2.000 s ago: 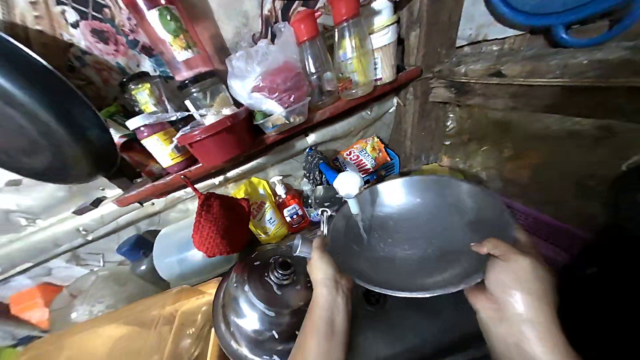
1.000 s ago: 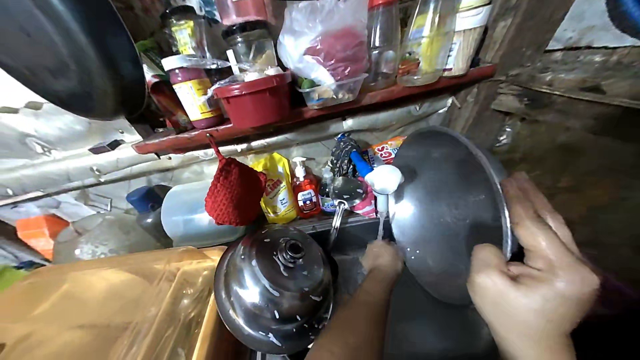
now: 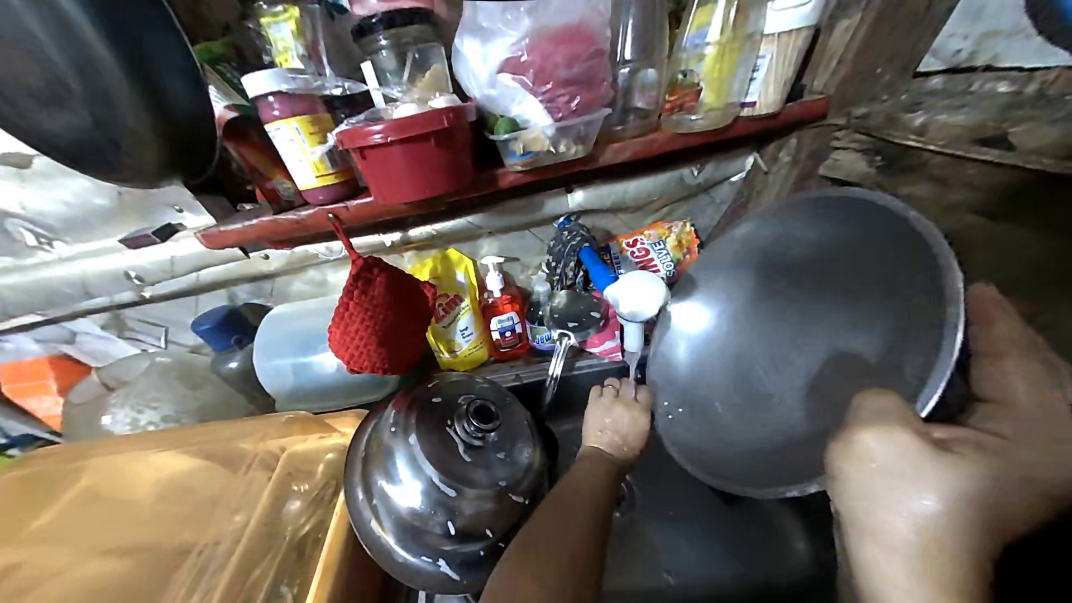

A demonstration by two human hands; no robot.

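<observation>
A wide grey metal wok or basin [image 3: 796, 335] is tilted up over the dark sink [image 3: 695, 536] at the right. My right hand [image 3: 930, 452] grips its right rim, thumb on the inner face. My left hand [image 3: 617, 421] is off the wok, beneath the white faucet head [image 3: 636, 297], where water runs onto it; its fingers are partly curled and I see nothing in them. Left of my forearm lies a shiny domed metal lid [image 3: 448, 486] spotted with white suds. A ladle [image 3: 576, 314] leans at the sink's back edge.
A red shelf [image 3: 519, 180] bearing jars and tubs runs above. Behind the sink stand a yellow pouch [image 3: 456, 310] and red soap bottle [image 3: 505, 314]. A red crocheted potholder [image 3: 381, 314] hangs left. A yellow-brown tray [image 3: 167, 511] fills the lower left; a dark pan [image 3: 100, 84] hangs upper left.
Two seconds ago both hands held the wok, which lay flatter. My left hand has let go and is under the faucet. My right hand has tipped the wok up. The view has shifted closer.
</observation>
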